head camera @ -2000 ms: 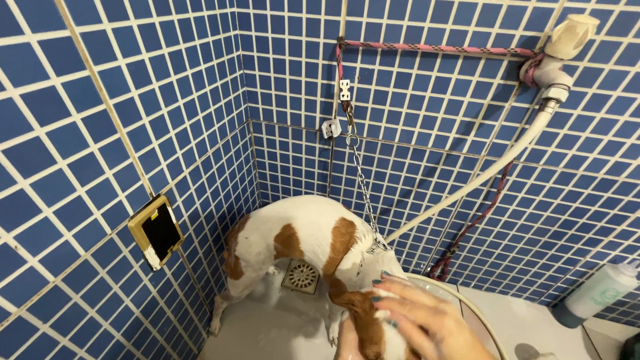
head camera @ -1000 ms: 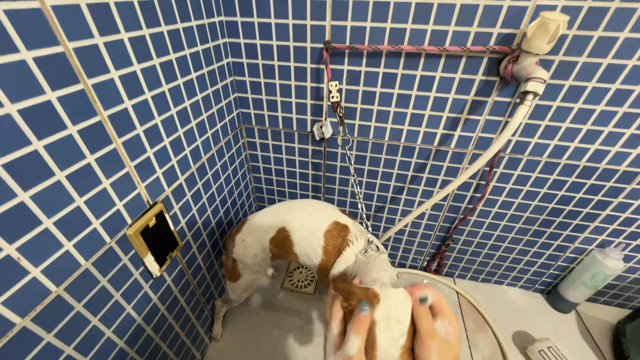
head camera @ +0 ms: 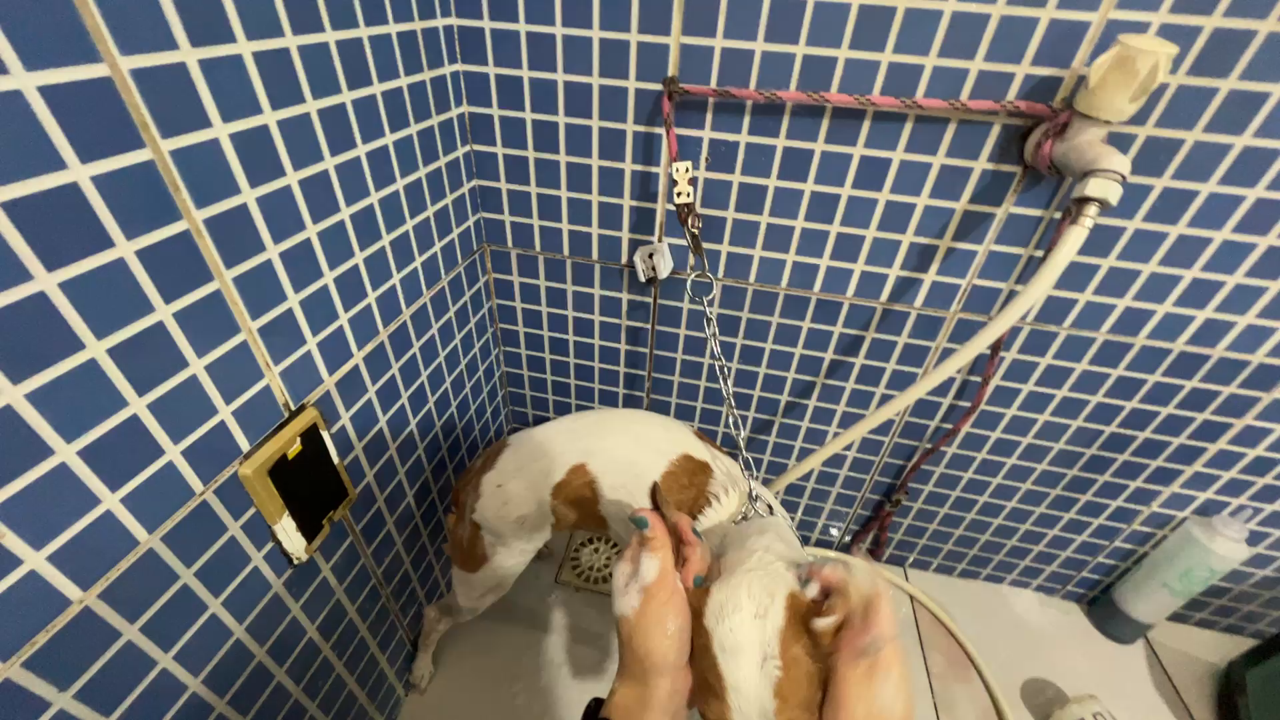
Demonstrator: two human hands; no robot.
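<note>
A wet white dog with brown patches (head camera: 630, 455) stands in the tiled corner, its head toward me at the bottom. A metal chain collar (head camera: 725, 390) runs from its neck up to a pink rope (head camera: 860, 100) on the wall. My left hand (head camera: 655, 600), with suds on it, holds the dog's ear on the left side of the head between thumb and fingers. My right hand (head camera: 855, 630) is blurred at the other side of the head, touching about the other ear; its fingers are bent, with white foam near them.
A floor drain (head camera: 592, 562) lies beside the dog. A white hose (head camera: 930, 385) hangs from the wall tap (head camera: 1085, 150) and curves over the floor at right. A plastic bottle (head camera: 1170, 575) stands near the right wall. An open wall box (head camera: 300, 482) is on the left wall.
Both hands, which were low around the dog's head a second ago, have moved up to its ears. Two seconds ago a hand lay on top of the head.
</note>
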